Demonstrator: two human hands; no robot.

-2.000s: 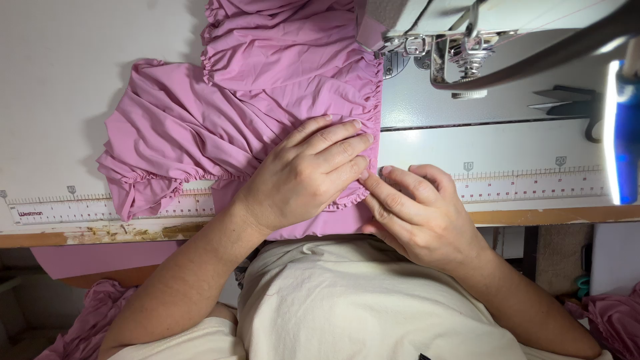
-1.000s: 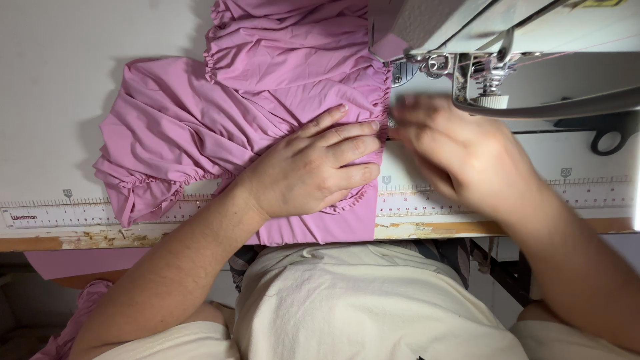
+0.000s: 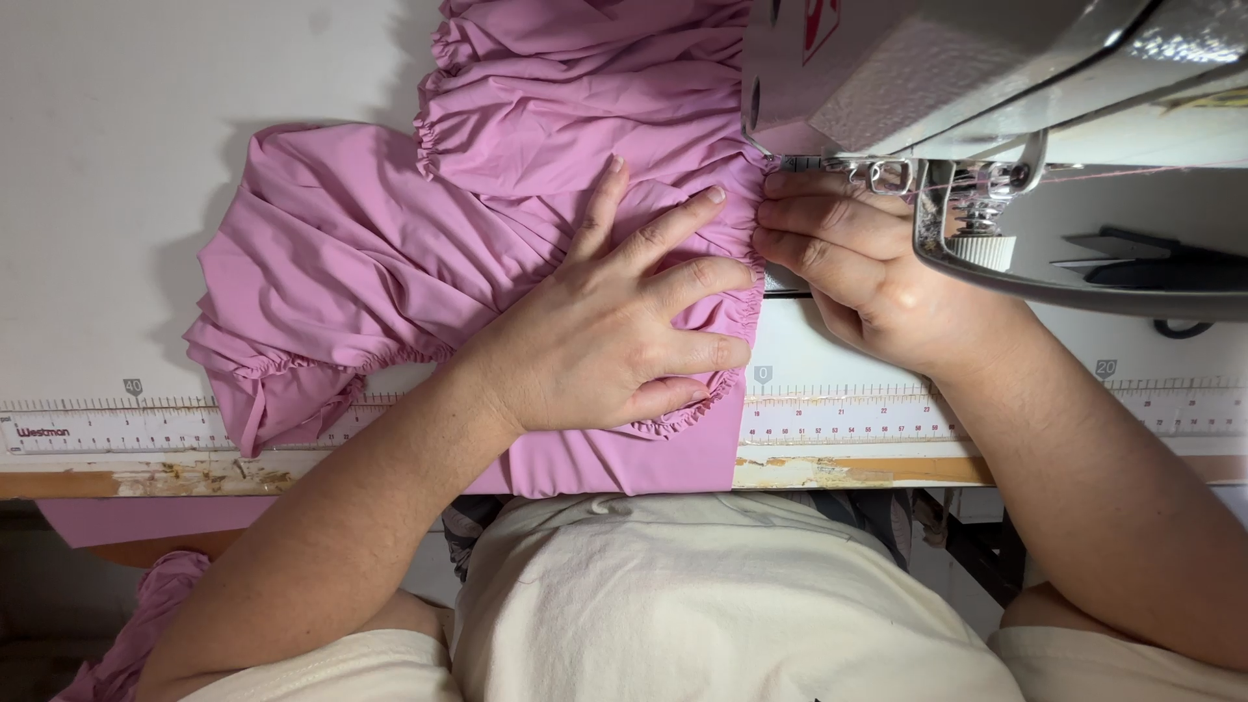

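Pink gathered fabric (image 3: 361, 253) lies across the sewing table, its right edge running up to the head of a sewing machine (image 3: 877, 88). My left hand (image 3: 624, 322) rests palm down on the fabric with its fingers spread, close to the gathered seam. By the machine's presser foot area, my right hand (image 3: 858, 263) touches the same edge from the right, fingers close together. Its fingertips meet the cloth; the thumb is hidden, so whether it pinches the edge does not show. The needle is hidden too.
A ruler strip (image 3: 829, 419) runs along the table's worn front edge (image 3: 195, 480). Black-handled scissors (image 3: 1150, 263) lie at the right behind the machine's curved metal guard. More pink fabric (image 3: 146, 624) hangs below the table at the lower left.
My right hand has moved up along the fabric's edge, from near the ruler to beside the presser foot area. My left hand stays on the fabric, its fingers now spread wider.
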